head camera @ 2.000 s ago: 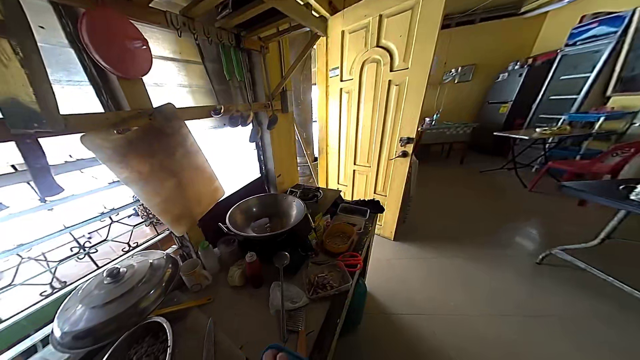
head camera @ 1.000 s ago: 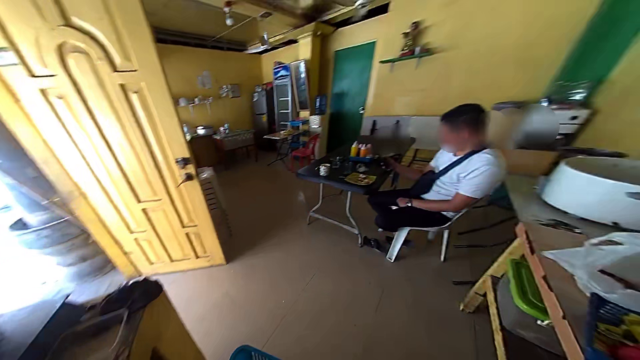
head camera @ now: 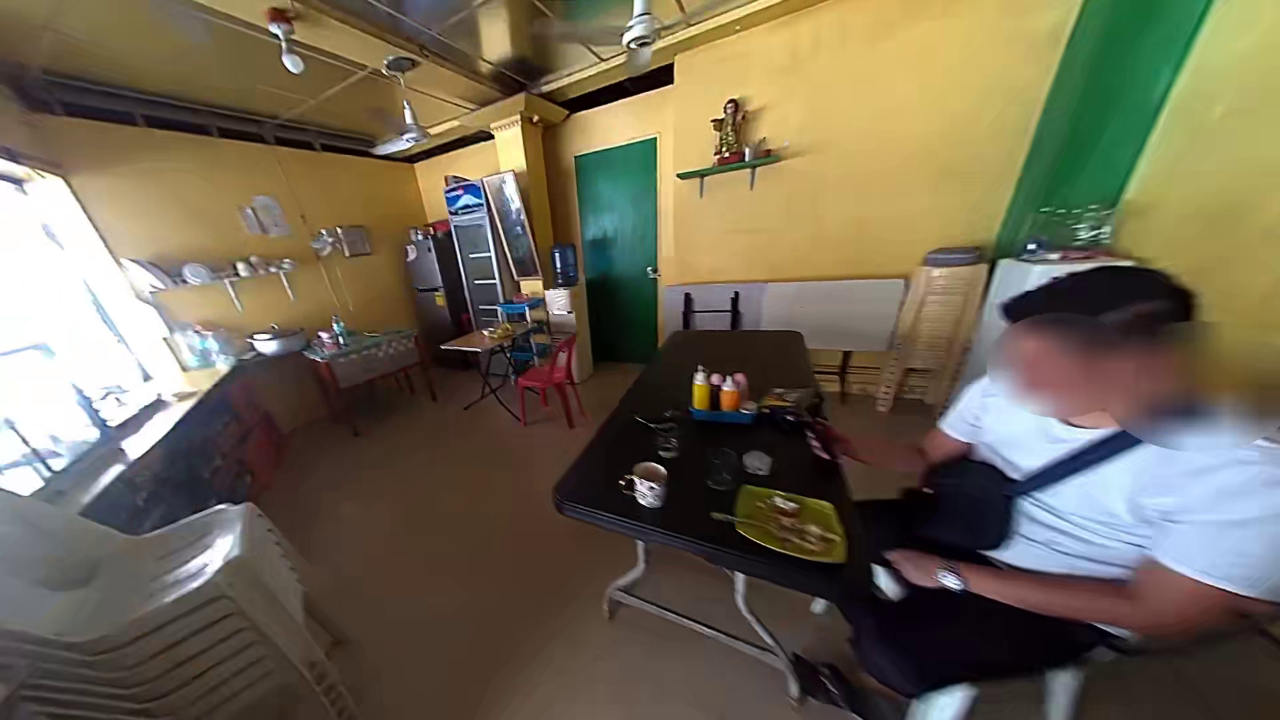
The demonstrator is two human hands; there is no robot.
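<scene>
Neither my left hand nor my right hand shows in the head view. A black folding table (head camera: 620, 455) stands ahead, a little right of the middle. On its near end lies a green square plate (head camera: 838, 520) with food remains and a utensil. A patterned mug (head camera: 649, 485) stands left of the plate, with a clear glass (head camera: 667, 440) behind it. Farther back, a blue tray (head camera: 722, 415) holds a yellow squeeze bottle (head camera: 700, 388), an orange squeeze bottle (head camera: 730, 394) and other bottles.
A person in a white shirt (head camera: 1090, 500) sits at the table's right side. Stacked white plastic chairs (head camera: 180, 610) stand at the near left. A red plastic chair (head camera: 550, 378) and a small folding table (head camera: 487, 341) are farther back, before a green door (head camera: 617, 250).
The view has swung right from the cooking counter and come nearer the black table and the seated person. The fingers at the bottom edge two seconds ago are out of sight.
</scene>
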